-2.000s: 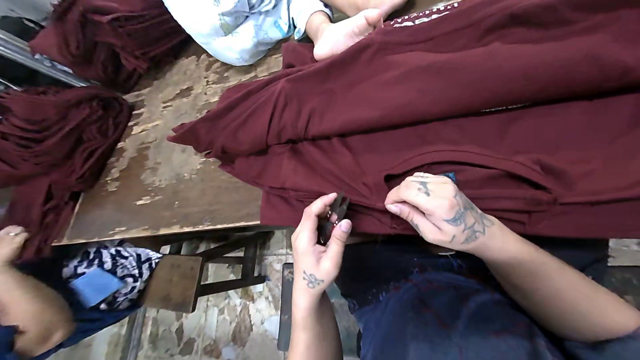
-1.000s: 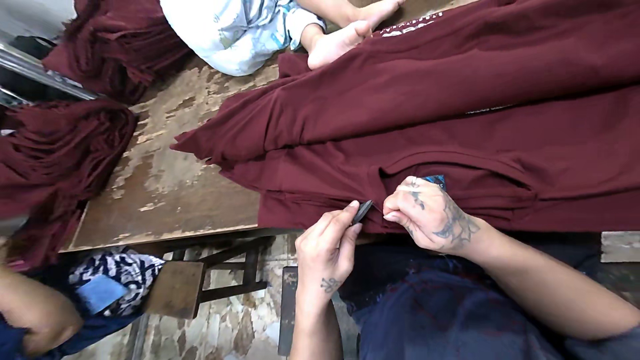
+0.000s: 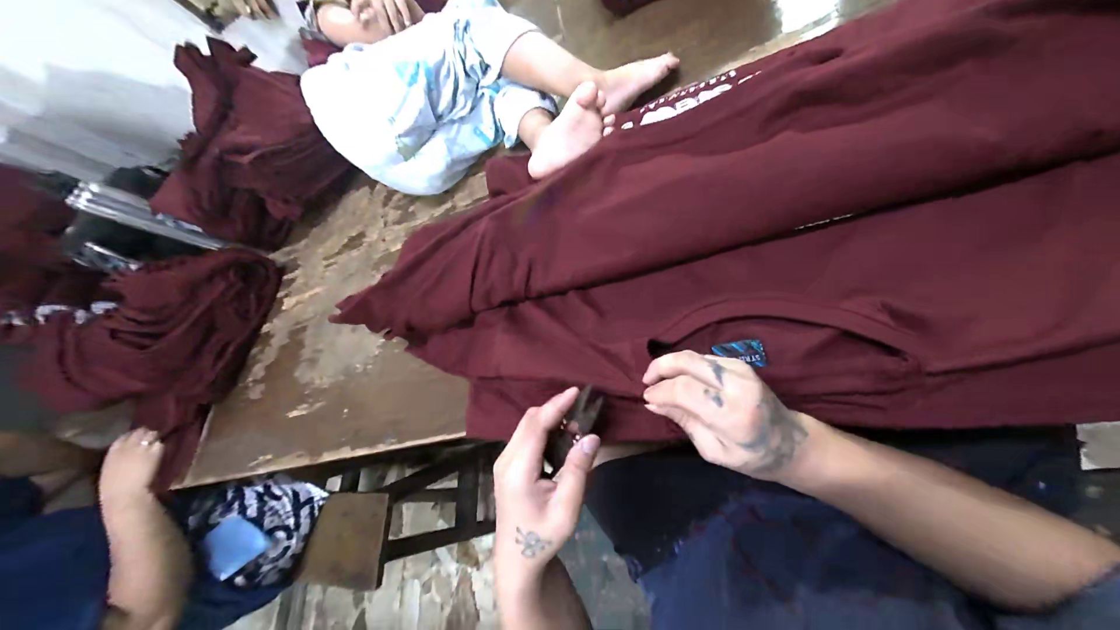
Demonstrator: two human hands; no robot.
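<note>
My left hand (image 3: pixel 544 481) holds a small dark tool, seemingly thread snips (image 3: pixel 579 424), between thumb and fingers, its tips pointing up at the near edge of a maroon knit garment (image 3: pixel 560 350). To the right, my right hand (image 3: pixel 726 407) pinches the cloth beside the garment's neckline with thumb and fingertips closed. Just above those fingers a blue neck label (image 3: pixel 739 353) with writing lies inside the collar. More maroon cloth with white print (image 3: pixel 691 101) spreads behind, across the table.
The worn wooden table (image 3: pixel 350 385) ends just in front of me. Heaps of maroon garments (image 3: pixel 192 324) stand at left. A person with bare feet (image 3: pixel 573 131) sits on the tabletop; a co-worker's arm (image 3: pixel 140 516) is at lower left. A wooden stool (image 3: pixel 346 538) stands below the edge.
The dark tool in my left hand has turned from lying toward my right fingers to pointing upward, apart from them. My right hand stays at the neckline. The co-worker's hand at left has moved up.
</note>
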